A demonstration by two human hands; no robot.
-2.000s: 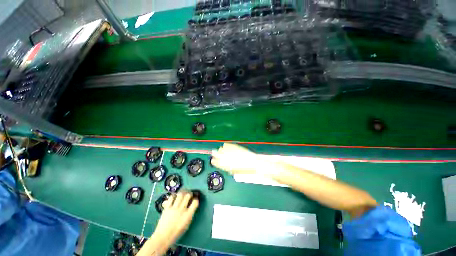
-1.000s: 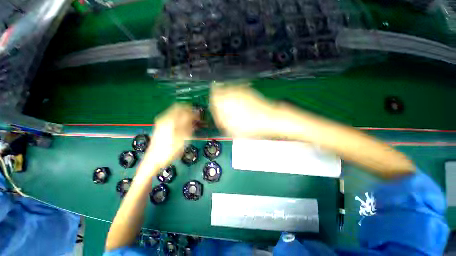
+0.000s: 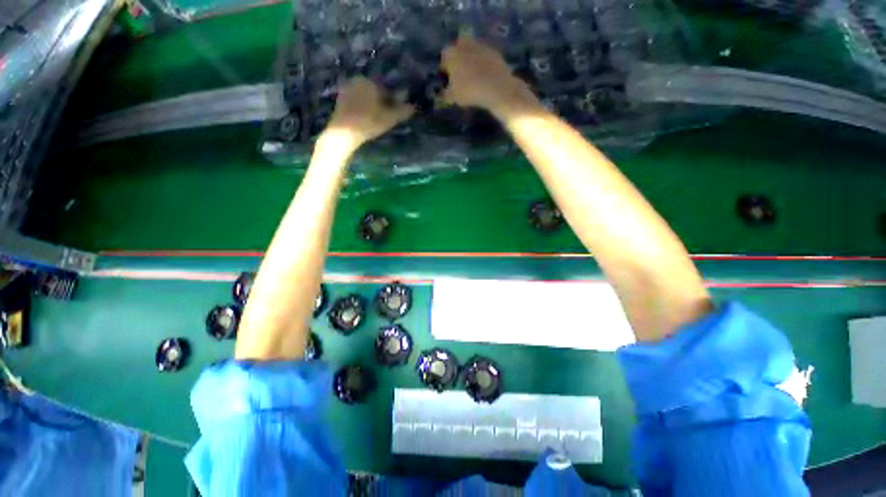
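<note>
My left hand (image 3: 367, 111) and my right hand (image 3: 478, 78) reach over the stacked blister trays (image 3: 389, 150) on the far side of the belt. The trays are clear and filled with black round lens units. Both hands are blurred against the dark units, and I cannot tell whether either holds one. Several lens units (image 3: 393, 345) with pale centres lie loose on the green bench, some partly hidden by my left forearm. Others, like the dark lens unit (image 3: 375, 226), lie spaced apart on the green belt.
A far white sheet (image 3: 525, 313) lies near the red line. A near white sheet (image 3: 497, 427) lies close to my body. Small white pieces (image 3: 797, 384) show beside my right sleeve. More trays in clear plastic (image 3: 39, 126) stand at the left. A pale block (image 3: 868, 361) is at the right.
Both hands have moved from the bench and belt edge up to the stacked trays. Two lens units now lie just above the near white sheet. The view has shifted.
</note>
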